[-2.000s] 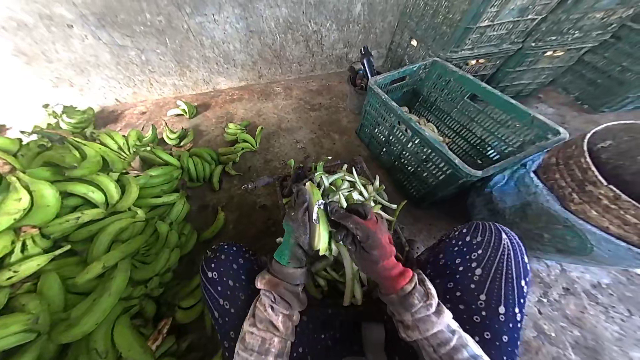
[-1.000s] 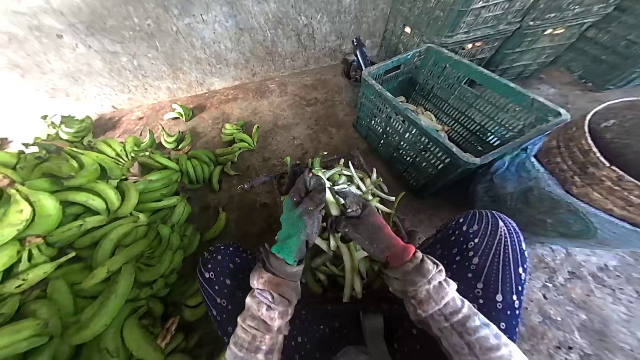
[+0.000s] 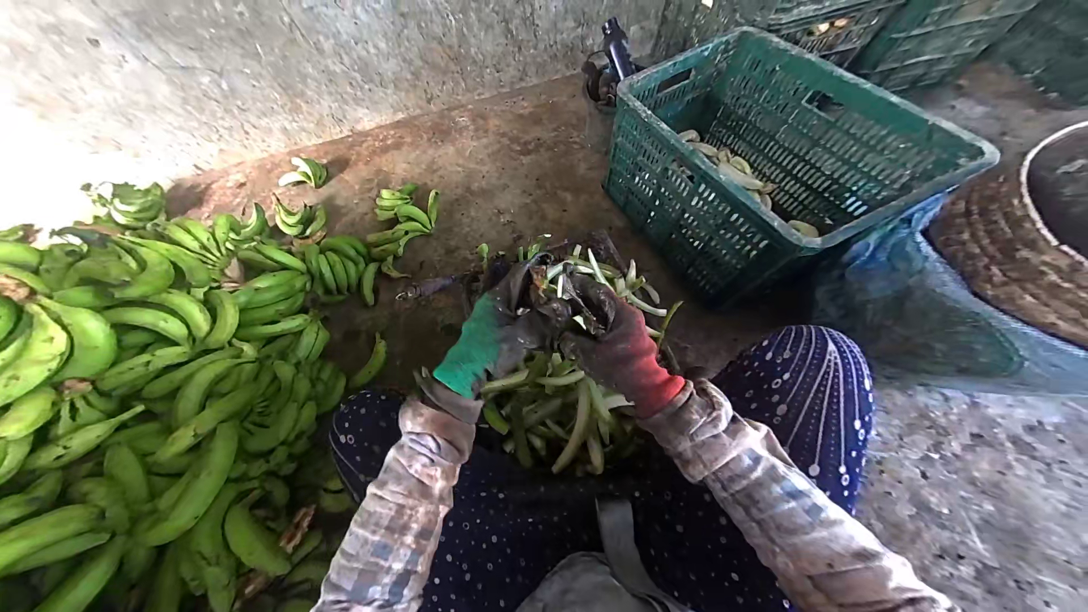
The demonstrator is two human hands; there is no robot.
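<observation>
My left hand, in a dark glove with a green cuff, and my right hand, in a dark glove with a red cuff, meet over a heap of banana peel strips between my knees. Their fingers are curled close together. Something small and pale shows between them, mostly hidden, so what each one holds cannot be told. A large pile of green bananas lies on the floor to the left. Peeled bananas lie inside a green plastic crate at the upper right.
Small banana bunches lie on the floor near the wall. A dark object stands behind the crate. More green crates are stacked at the back right. A round container with blue netting stands at the right.
Two seconds ago a green banana showed upright in my left hand; now no such long green piece is visible there. My hands remain close together over the peels.
</observation>
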